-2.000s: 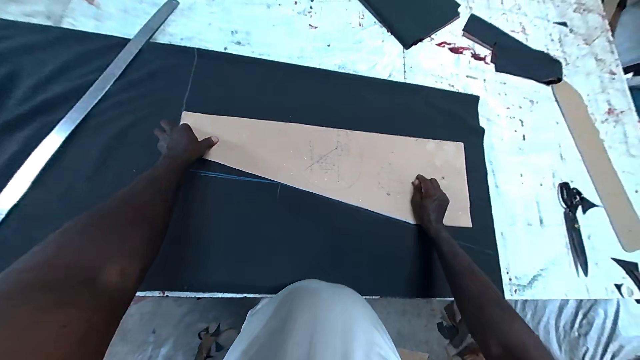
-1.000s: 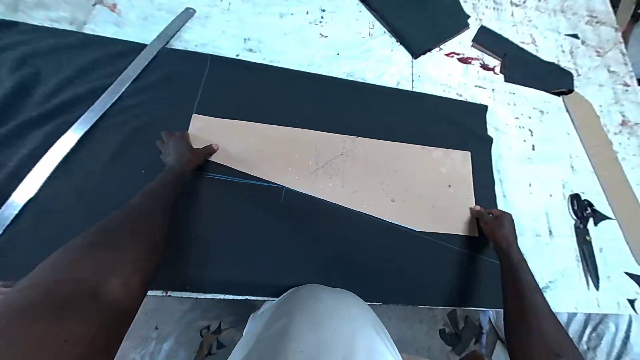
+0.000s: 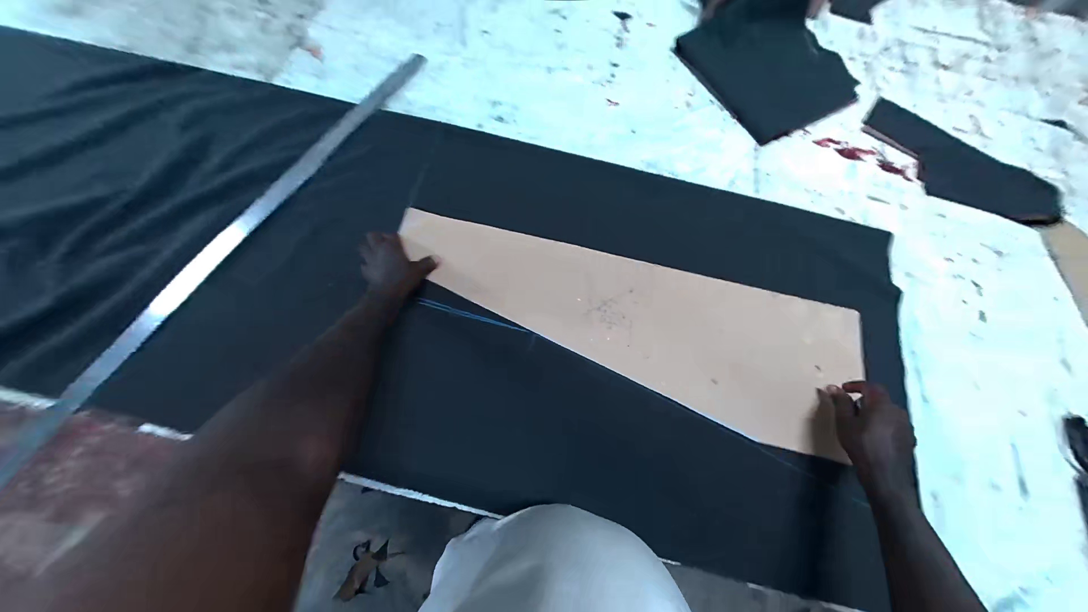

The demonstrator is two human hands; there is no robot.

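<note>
A tan cardboard pattern piece [image 3: 646, 314] lies on dark fabric [image 3: 544, 416] spread over the table. At its narrow left end, my left hand [image 3: 393, 265] rests with the thumb on the card and the other fingers on the cloth beside it. My right hand [image 3: 874, 425] is at the wide right end, thumb and forefinger close together by the lower right edge; whether they pinch the card cannot be told. Blue chalk lines [image 3: 472, 315] show on the fabric below the card's left part. A long metal ruler [image 3: 242, 229] lies slantwise across the cloth to the left.
Cut dark fabric pieces [image 3: 769, 76] lie at the back of the paint-stained white table [image 3: 977, 340], with a narrower one [image 3: 977, 174] to their right. Part of the scissors [image 3: 1078, 438] shows at the right edge. Scraps [image 3: 365, 568] lie on the floor below.
My right hand has gone from the card's lower edge to its right end. My left hand has stayed at the narrow end. The view has shifted left.
</note>
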